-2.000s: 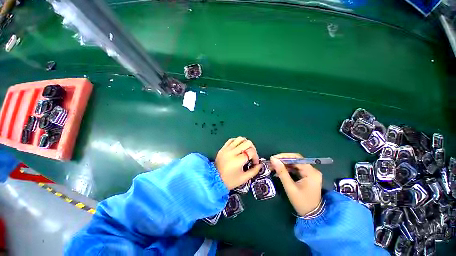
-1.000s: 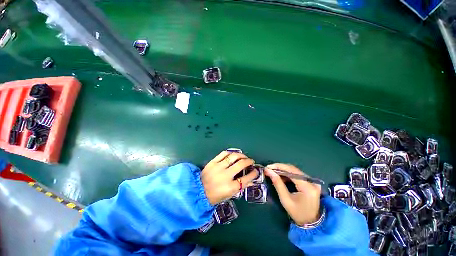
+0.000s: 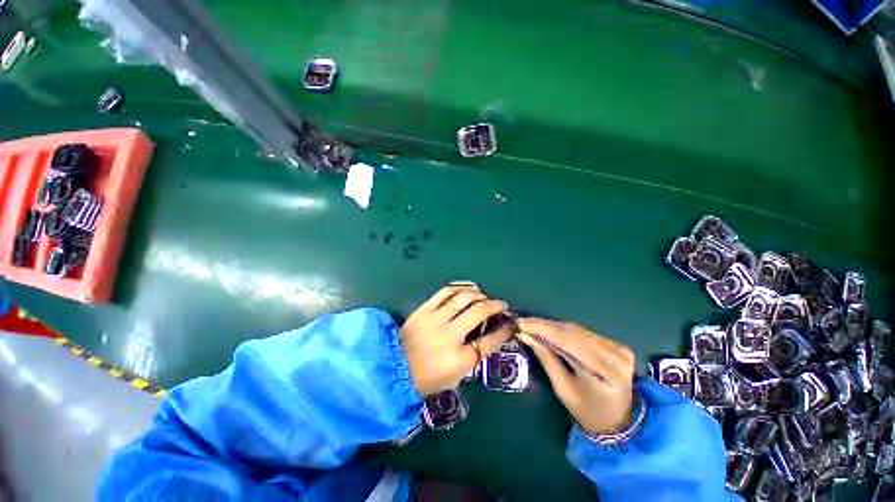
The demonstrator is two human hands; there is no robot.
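Observation:
My left hand (image 3: 449, 338) is closed on a watch-style housing (image 3: 502, 327), mostly hidden under its fingers. My right hand (image 3: 585, 376) holds slim metal tweezers (image 3: 561, 351) like a pen, their tip at the held housing. More housings lie below the left hand, one with a clear rim and round dark centre (image 3: 505, 372) and one nearer my sleeve (image 3: 445, 408). Part of another shows just above the left hand's fingers. Tiny black parts (image 3: 409, 238) are scattered on the green surface ahead.
A large pile of housings (image 3: 753, 340) lies at right. A salmon-pink tray (image 3: 122, 211) with black parts is at left. A plastic-wrapped post (image 3: 226, 83) stands left of centre, a white scrap (image 3: 359, 184) by its foot. Two housings (image 3: 477, 139) (image 3: 320, 75) sit on the belt beyond.
The housings on the far belt have moved to the right; a second came out from behind the post. The tool has turned and now lies more along my right hand. The left hand still holds the housing.

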